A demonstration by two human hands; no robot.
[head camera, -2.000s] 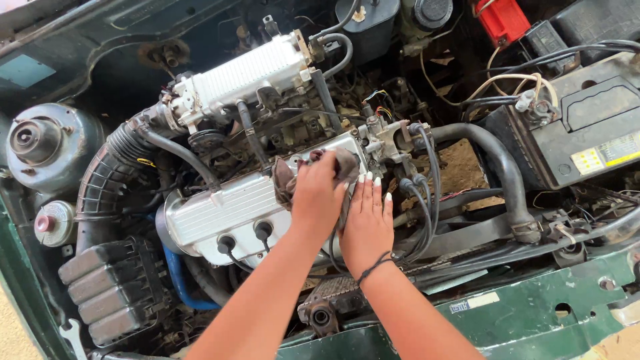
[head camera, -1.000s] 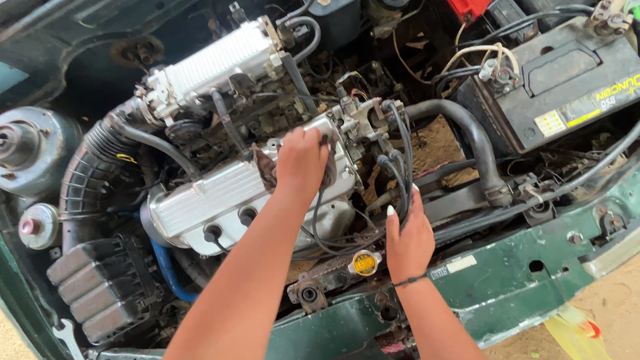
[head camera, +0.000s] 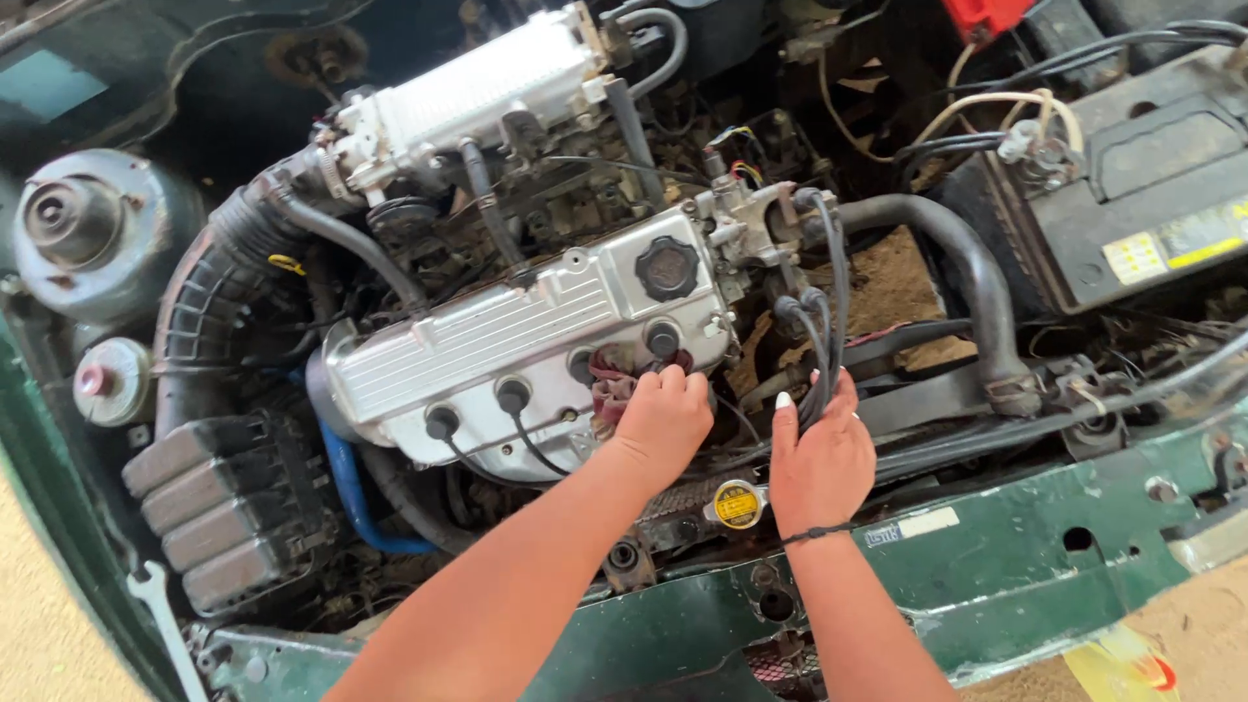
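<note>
A car engine's ribbed metal valve cover (head camera: 487, 336) lies across the middle of the bay, with a black oil filler cap (head camera: 667, 268) near its right end. My left hand (head camera: 663, 419) holds a crumpled dark red cloth (head camera: 614, 383) against the cover's lower right part, beside the spark plug boots. Black ignition leads (head camera: 827, 322) run down from the distributor (head camera: 765, 229), and my right hand (head camera: 824, 448) is closed around them. A yellow-labelled radiator cap (head camera: 737, 504) sits just left of my right hand.
A battery (head camera: 1121, 175) with cables stands at the right. The ribbed intake hose (head camera: 200, 312) and black air box (head camera: 229, 517) are at the left. An open-ended wrench (head camera: 164, 614) lies at the lower left edge. The green front panel (head camera: 1014, 556) crosses below.
My left hand and the cloth have moved from around the oil filler cap down to the spark plug boots, uncovering the cap. My right hand has moved off the engine onto the leads.
</note>
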